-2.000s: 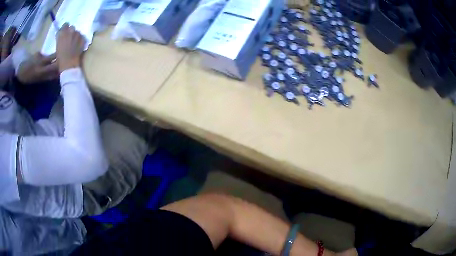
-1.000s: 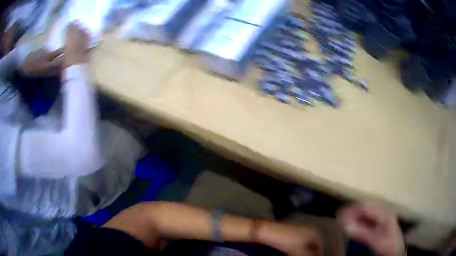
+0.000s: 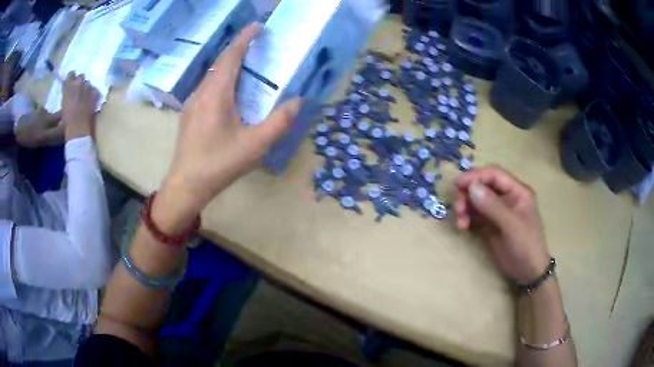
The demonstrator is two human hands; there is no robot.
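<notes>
My left hand (image 3: 222, 136) is raised at the near left side of a pale retail box (image 3: 287, 50). Its fingers and thumb are spread, and the thumb overlaps the box's side; whether it touches the box I cannot tell. My right hand (image 3: 505, 218) is over the table at the right edge of a pile of small dark three-armed parts (image 3: 387, 158) with pale round dots. Its fingers are loosely curled, with the thumb tip near them. No object shows in it, but the space between the fingertips is hidden.
More pale boxes (image 3: 193, 43) lie at the back left. Dark moulded cups (image 3: 527, 79) stand at the back right. The kraft-covered table's front edge (image 3: 315, 294) runs diagonally below. A coworker in a white sleeve (image 3: 72, 208) sits at the left, hands on white papers (image 3: 89, 54).
My left arm has risen from below the table edge to the retail box. My right hand has come up from the lower right to the pile. The view has shifted, so the pile sits lower and farther left.
</notes>
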